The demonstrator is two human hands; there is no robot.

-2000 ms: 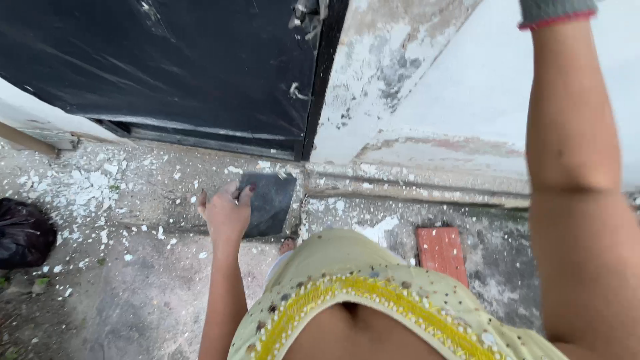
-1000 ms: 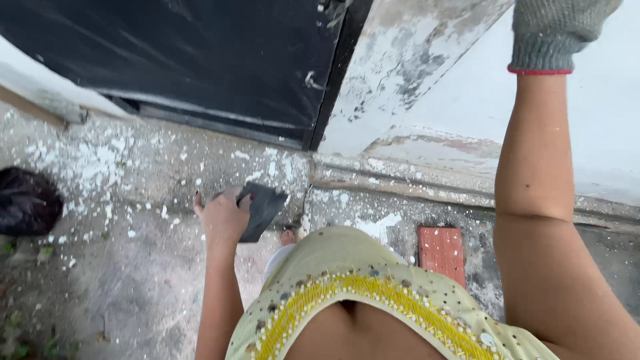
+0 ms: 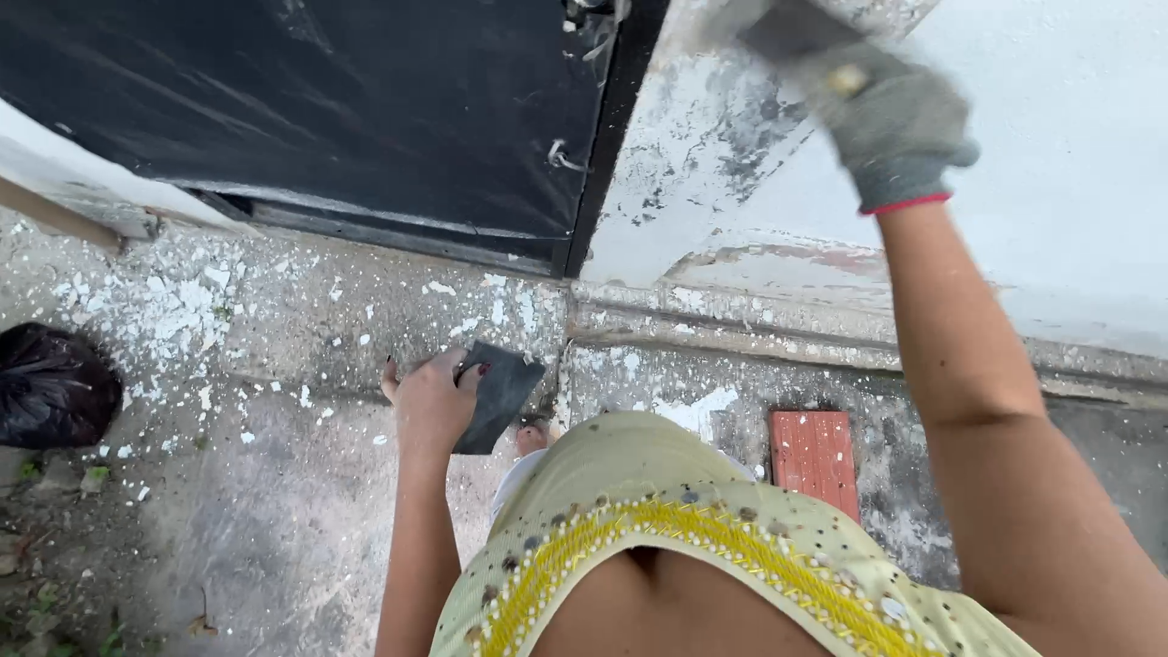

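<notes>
My left hand, bare, grips the edge of a thin dark sheet, perhaps sandpaper, above the concrete floor. My right hand wears a grey knit glove with a red cuff and is raised at the wall. It is closed round a scraper, whose wide dark blade is blurred and points to the upper left. Part of the handle shows at the fingers. Beside the glove, the white wall has peeling paint with grey patches.
A black door with a wire loop stands at the upper left. White paint flakes litter the concrete. A black plastic bag lies at far left, and a red tile lies right of my body. A low ledge runs along the wall.
My gloved right hand has come further into view, and the scraper now shows. The dark sheet in my left hand has changed its tilt.
</notes>
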